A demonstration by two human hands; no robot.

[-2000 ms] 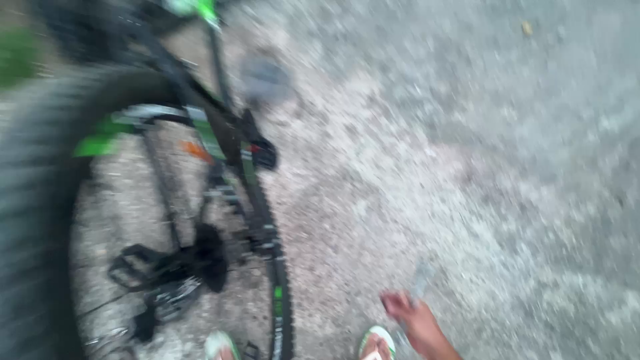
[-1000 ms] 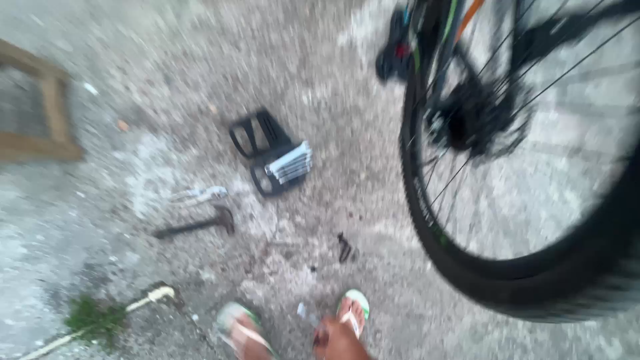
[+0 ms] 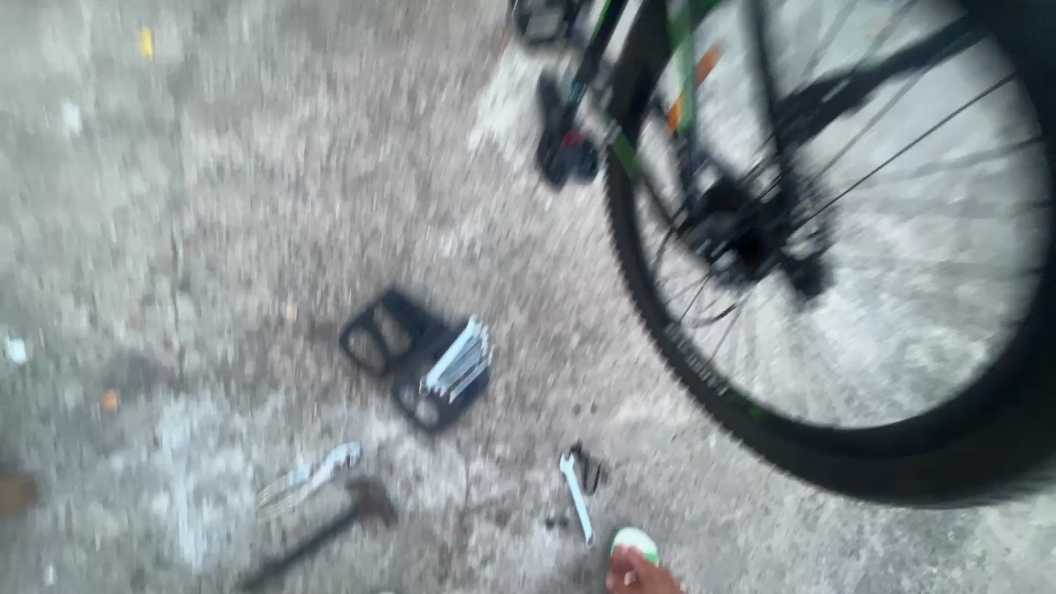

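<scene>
Neither of my hands can be made out in the head view. A metal combination wrench lies on the concrete beside a small dark part. Up and left of it, an open black plastic holder bears several silver wrenches. A hammer and a blurred silver tool, perhaps pliers, lie at the lower left. The bicycle fills the right side, its thick-tyred wheel nearest. A pedal shows left of the wheel.
At the bottom edge is a foot in a white and green sandal, close to the loose wrench. Small bits of debris dot the rough concrete. A blurred brown object is cut off at the left edge.
The view has swung from the bicycle towards the tools. A hand seen low in the earlier frames is no longer discernible. The loose wrench now lies by the dark part, where none lay one second ago.
</scene>
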